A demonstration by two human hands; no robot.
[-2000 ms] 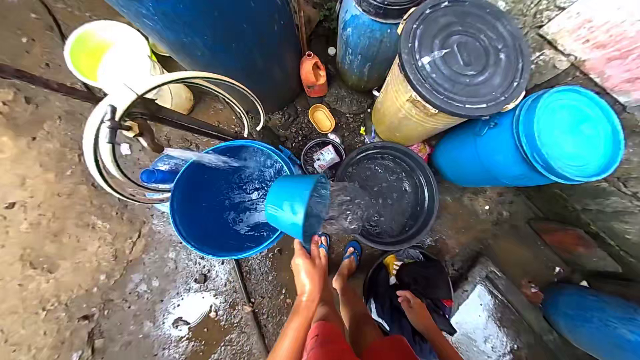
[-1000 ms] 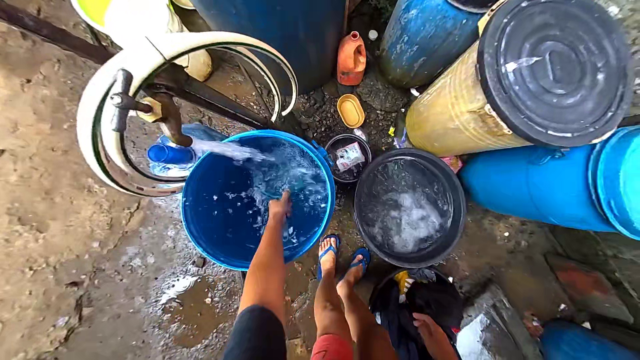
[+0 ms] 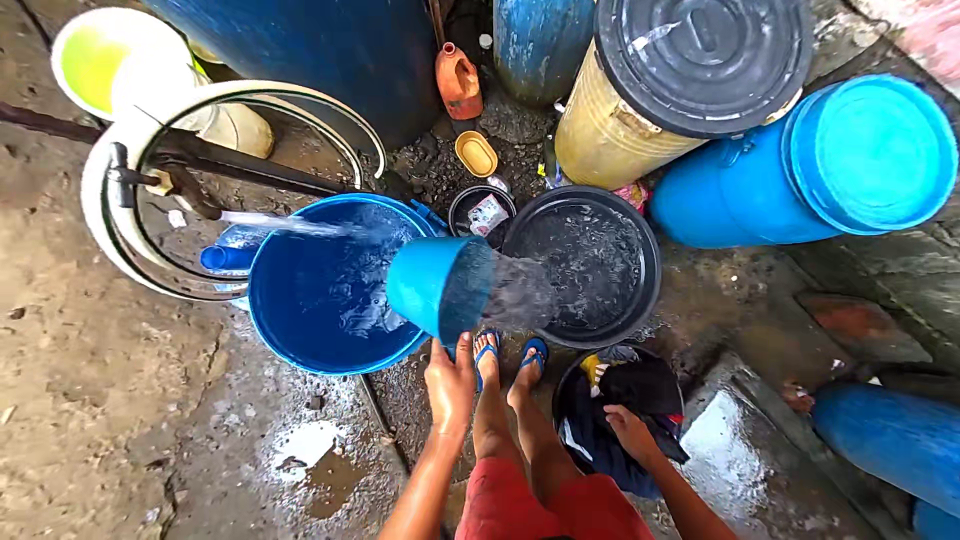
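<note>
My left hand (image 3: 450, 382) grips the handle of a light-blue plastic dipper (image 3: 424, 283), tilted on its side. Water pours from its mouth into a black plastic basin (image 3: 651, 270) to the right. Behind the dipper stands a blue plastic bucket (image 3: 259, 300) partly filled with water. A stream from a metal tap (image 3: 180, 193) runs into this bucket. My right hand (image 3: 630, 431) hovers over or touches dark clothes (image 3: 637, 390) heaped in a dark tub; whether its fingers hold cloth cannot be told.
A coiled pale hose (image 3: 112, 247) loops around the tap. Beyond the basin stand a yellow drum with a black lid (image 3: 705, 67) and a light-blue drum (image 3: 735, 191). An orange cut jug (image 3: 459, 86), a yellow dish (image 3: 476, 154) and a small black bowl (image 3: 457, 214) lie between. Puddles wet the ground.
One second ago my left hand reached down into the blue bucket. Now it is higher and further right, with the dipper tipped out over the basin's edge. The right hand remains by the clothes.
</note>
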